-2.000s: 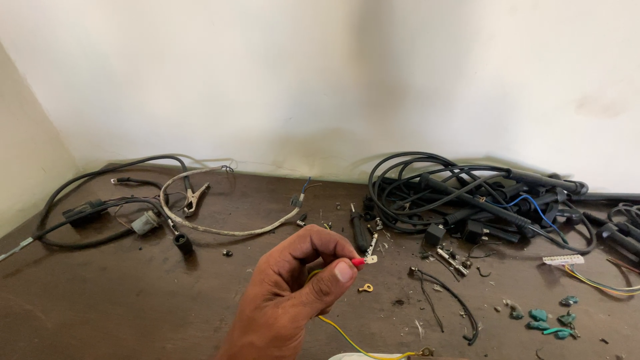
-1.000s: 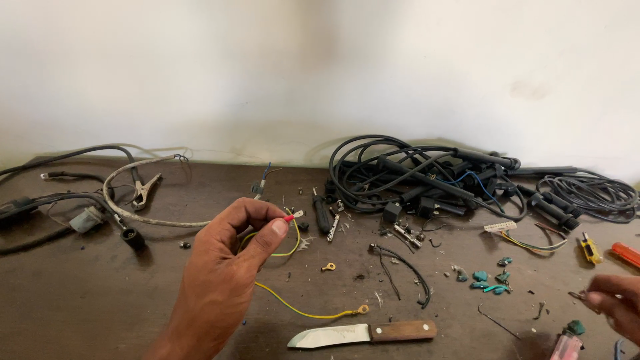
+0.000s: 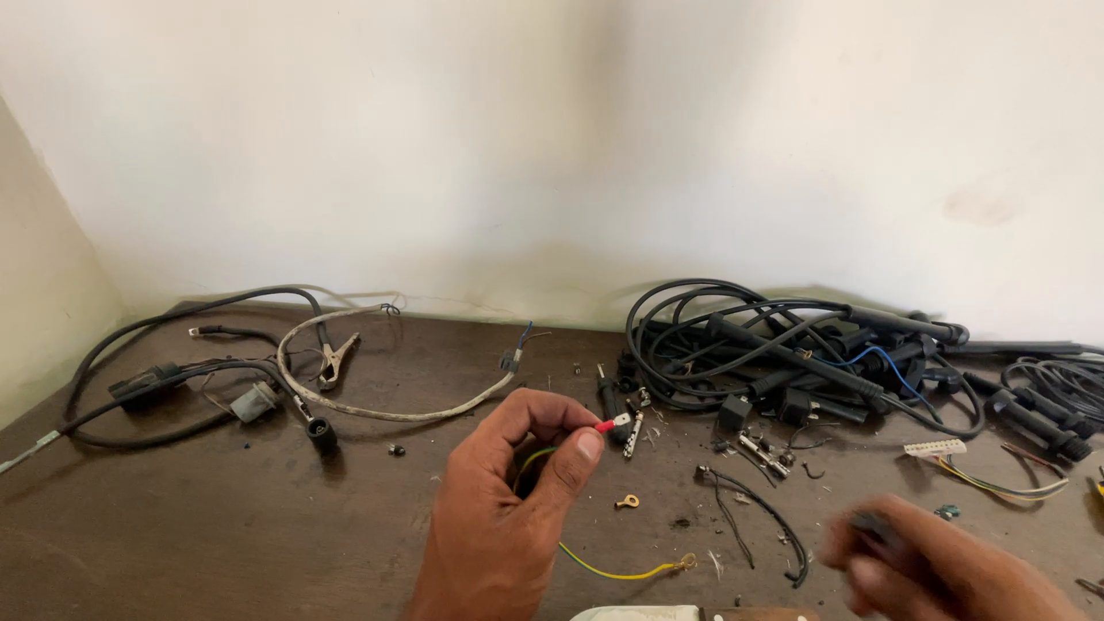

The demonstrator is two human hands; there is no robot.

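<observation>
My left hand (image 3: pixel 517 500) pinches a red-sleeved terminal (image 3: pixel 611 423) between thumb and forefinger, its metal tab pointing right. A yellow-green wire (image 3: pixel 621 574) passes behind the hand and ends in a ring terminal (image 3: pixel 685 562) over the table. Blurred at the lower right, my right hand (image 3: pixel 931 561) has its fingers curled around a small dark object (image 3: pixel 875 528) that I cannot make out. A loose brass ring terminal (image 3: pixel 628 501) lies between the hands. At the bottom edge shows part of a knife (image 3: pixel 638 613) with a wooden handle.
Black cables (image 3: pixel 759 345) with connectors pile up by the wall at right. Further left lie a grey cable (image 3: pixel 414 416), a metal clamp (image 3: pixel 335 360) and a dark cable loop (image 3: pixel 172 309). A white connector (image 3: pixel 936 448) with coloured wires and a short black wire (image 3: pixel 776 509) are nearer.
My right hand has moved left from the right edge, now with a dark object in its fingers. My left hand still pinches the red-sleeved terminal. The view has shifted.
</observation>
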